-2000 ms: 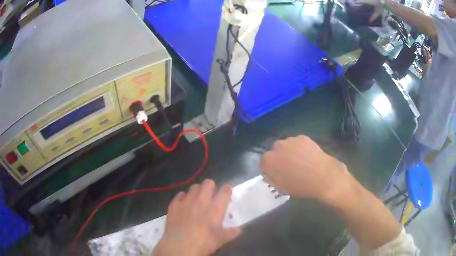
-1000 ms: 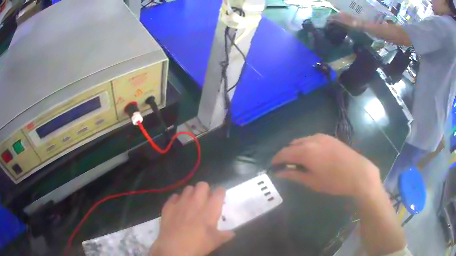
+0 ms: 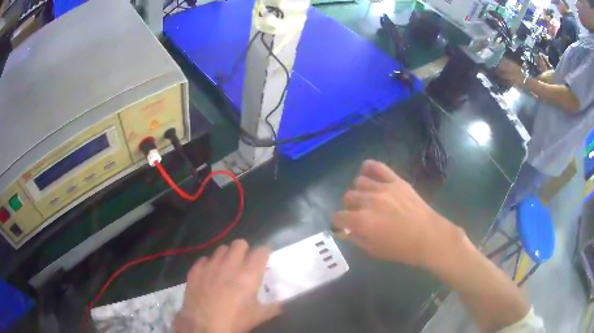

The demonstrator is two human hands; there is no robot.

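Note:
A white power strip (image 3: 301,270) lies slanted on the dark green mat, with several USB-like slots at its right end. My left hand (image 3: 225,289) lies over its middle and holds it. My right hand (image 3: 391,218) is closed just beyond the slotted end, with a small part of a thin probe-like thing showing at its fingertips; most of it is hidden. The grey-topped hipot tester (image 3: 84,156) stands at the left. Its red lead (image 3: 241,201) loops down to the strip's left end.
A white post (image 3: 264,97) with black test lead stands behind the strip. Blue plastic sheets (image 3: 339,71) lie beyond it. Black cords (image 3: 433,146) lie at the right. A person (image 3: 563,97) is at the far right, near a blue stool (image 3: 535,229).
The view has shifted, so the tester and strip appear further left. The black lead by the post now stretches rightward across the blue sheets. My right hand remains near the slotted end.

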